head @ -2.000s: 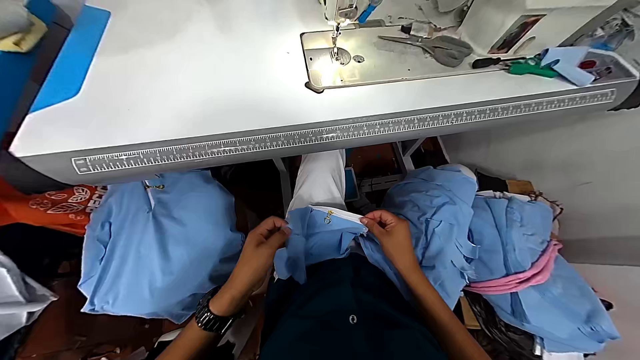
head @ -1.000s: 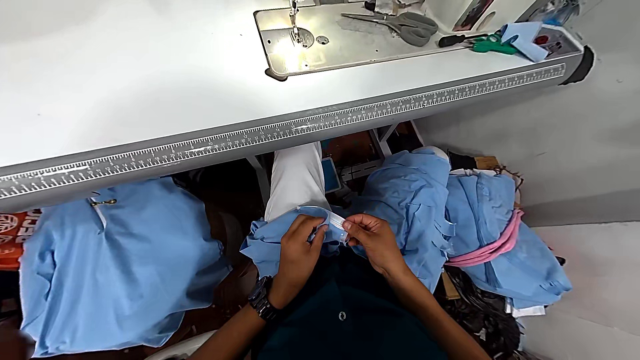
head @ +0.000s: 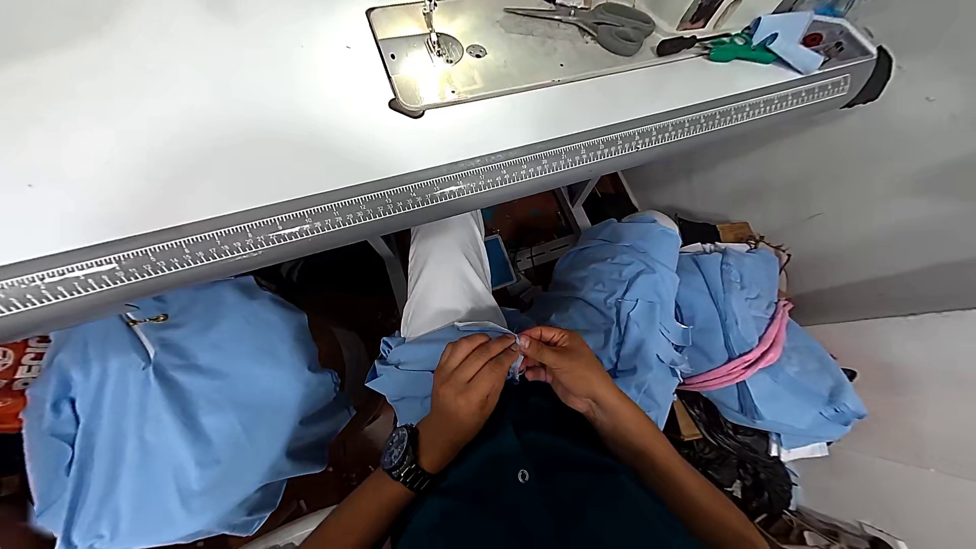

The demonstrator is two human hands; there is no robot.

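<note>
A light blue fabric piece (head: 415,366) with a pale edge lies gathered over my lap, below the sewing machine table. My left hand (head: 473,377), with a dark watch at the wrist, grips it from the left. My right hand (head: 560,362) pinches the same edge between thumb and fingers. The fingertips of both hands meet at the cloth's right end. What lies under the fingers is hidden.
The white table's ruler edge (head: 457,187) runs across above my hands. On its metal plate lie grey scissors (head: 610,27), near a needle foot (head: 433,38). Blue cloth (head: 191,412) hangs at left; blue bundles (head: 618,305) stand at right, one with a pink tie (head: 743,354).
My hands were apart at two ends of the cloth two seconds ago; they have come together at its edge. The view has shifted toward the left part of the table.
</note>
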